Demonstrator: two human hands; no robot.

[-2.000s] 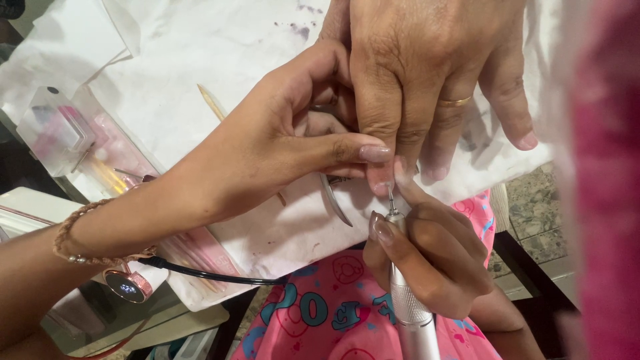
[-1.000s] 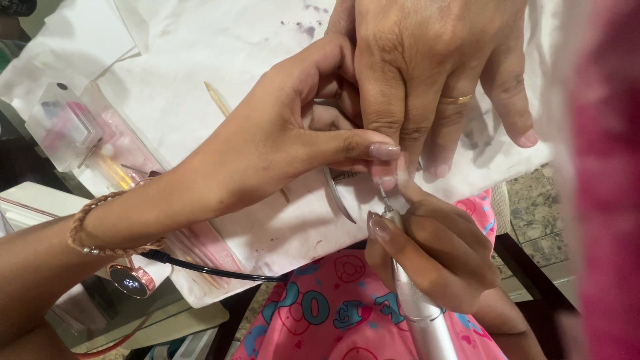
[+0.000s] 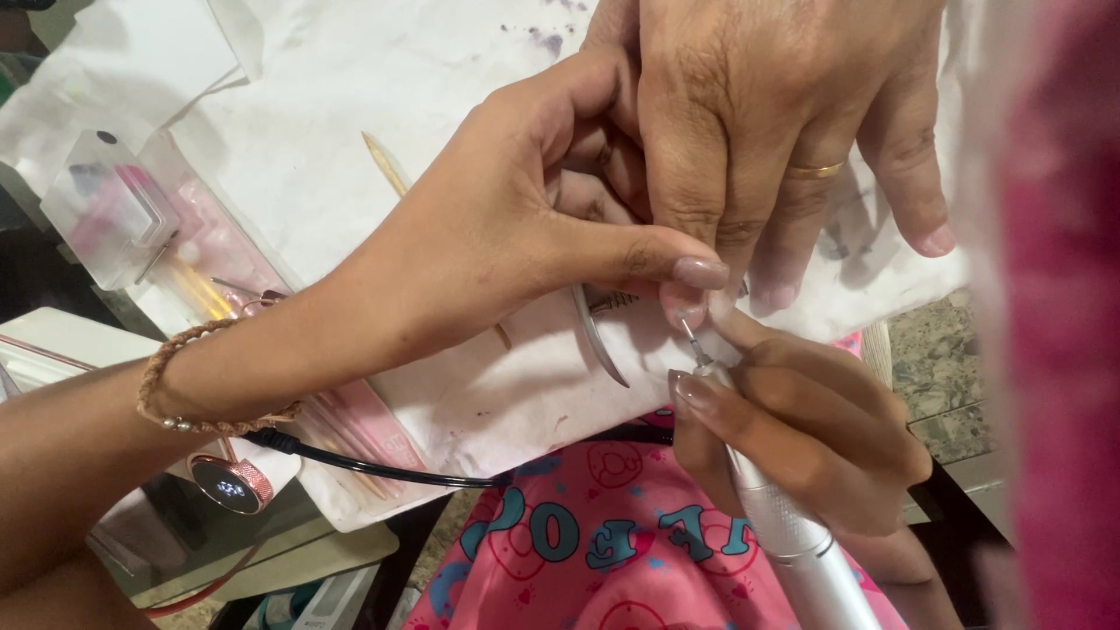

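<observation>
Another person's hand [image 3: 770,114], with a gold ring [image 3: 815,171], lies palm down on a white cloth [image 3: 289,87]. My left hand [image 3: 542,201] holds one of its fingers, my thumb on top beside the nail. From the lower right, my right hand [image 3: 805,411] grips a silver electric nail drill [image 3: 787,525] like a pen. The drill's thin metal bit [image 3: 689,331] is at that finger's nail; whether it touches is too small to tell. Under my left hand, metal nippers [image 3: 598,341] and a pointed wooden stick [image 3: 383,162] are partly hidden.
At left lie a clear plastic case [image 3: 114,210] and a pink tray [image 3: 227,236] with tools. A control unit with a round display dial [image 3: 229,484] and a black cable [image 3: 385,472] sit below my left wrist. Pink printed fabric [image 3: 612,560] hangs below the cloth; a magenta blur borders the right.
Both my hands keep their holds on the other person's finger and the drill. Their positions have shifted only slightly.
</observation>
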